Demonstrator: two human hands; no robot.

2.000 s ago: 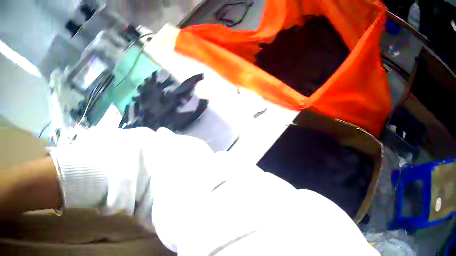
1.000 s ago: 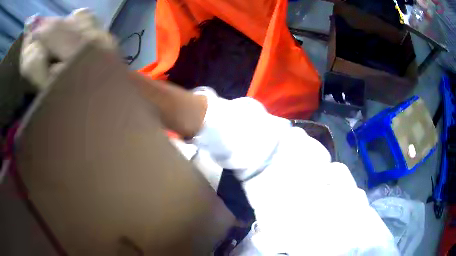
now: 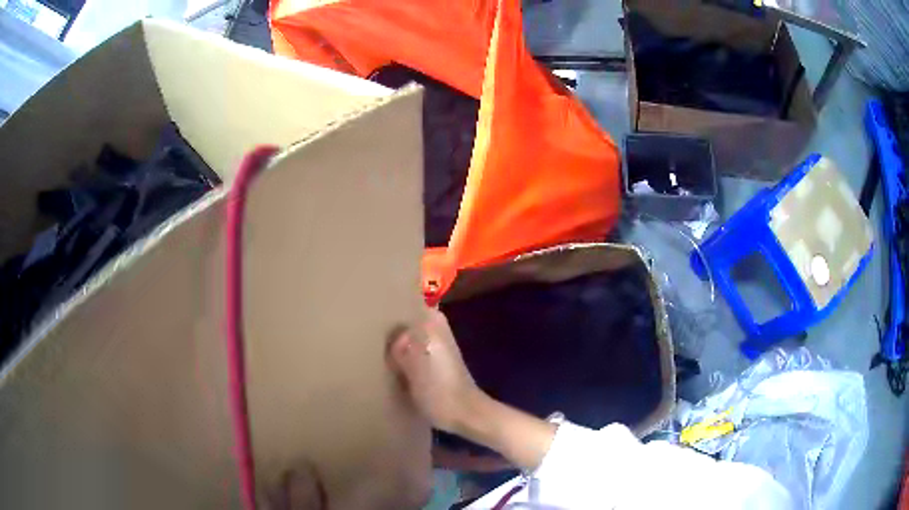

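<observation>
A large brown cardboard carton (image 3: 339,239) fills the left half of the view, tilted, with its open top facing up and left. A heap of black strips (image 3: 110,214) lies inside it. A red cord (image 3: 236,319) hangs over its rim and down the near wall. My right hand (image 3: 436,371), bare below a white sleeve, holds the carton's right side, its fingertips at a hole in the wall. My left hand is not in view; the carton may hide it.
An orange sack (image 3: 538,159) with black pieces stands behind the carton. A second carton (image 3: 663,339) of dark pieces stands right of my hand. Beyond are a box of black pieces (image 3: 723,134), a small dark bin (image 3: 670,204), a blue stool (image 3: 767,329) and clear plastic (image 3: 817,413).
The worktable has left the view and the carton has come up in front. My right hand has moved from the upper left to the carton's right side. The carton's black contents now show.
</observation>
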